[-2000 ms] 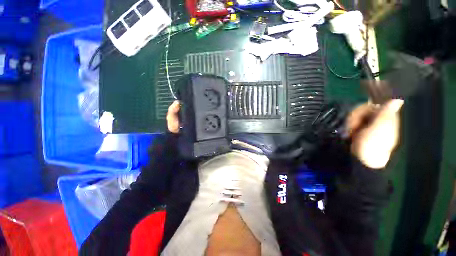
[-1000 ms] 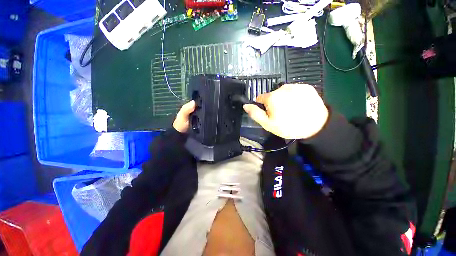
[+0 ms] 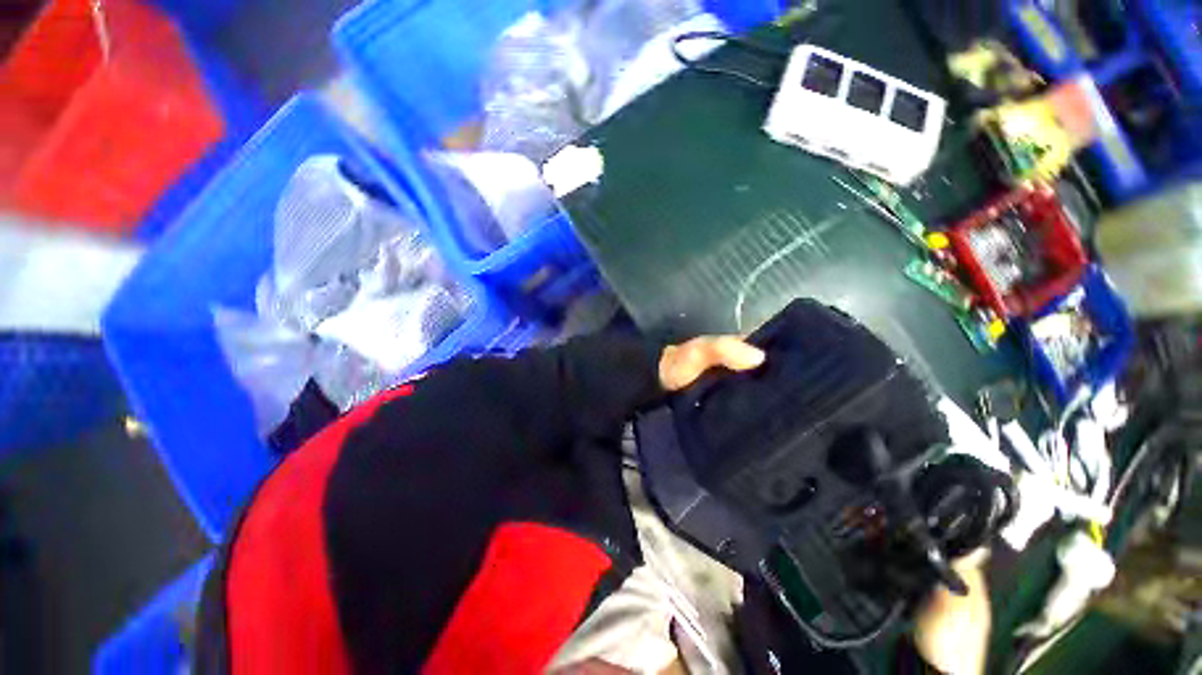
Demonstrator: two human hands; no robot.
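Observation:
The black socket housing (image 3: 804, 422) is tilted in front of my body, with round recesses and a dark opening at its lower right. A green board edge (image 3: 798, 587) shows along its lower side. My left hand (image 3: 712, 359) holds the housing at its upper left edge, fingers partly hidden. The coiled black power cord (image 3: 969, 504) is at the housing's right end. My right hand (image 3: 956, 620) is below the coil, partly covered by black parts and blurred; its grip cannot be made out.
Blue crates (image 3: 198, 435) with translucent bubble bags (image 3: 369, 290) stand at left. On the green bench (image 3: 686, 172) are a white power strip (image 3: 857, 112), green boards, a red parts tray (image 3: 1074, 237), a blue parts tray (image 3: 1120, 330) and white cables (image 3: 1087, 448).
The view has swung left, so bench and crates appear rotated. The housing is turned to show its opening. My right hand has moved from the socket face to below the cord coil.

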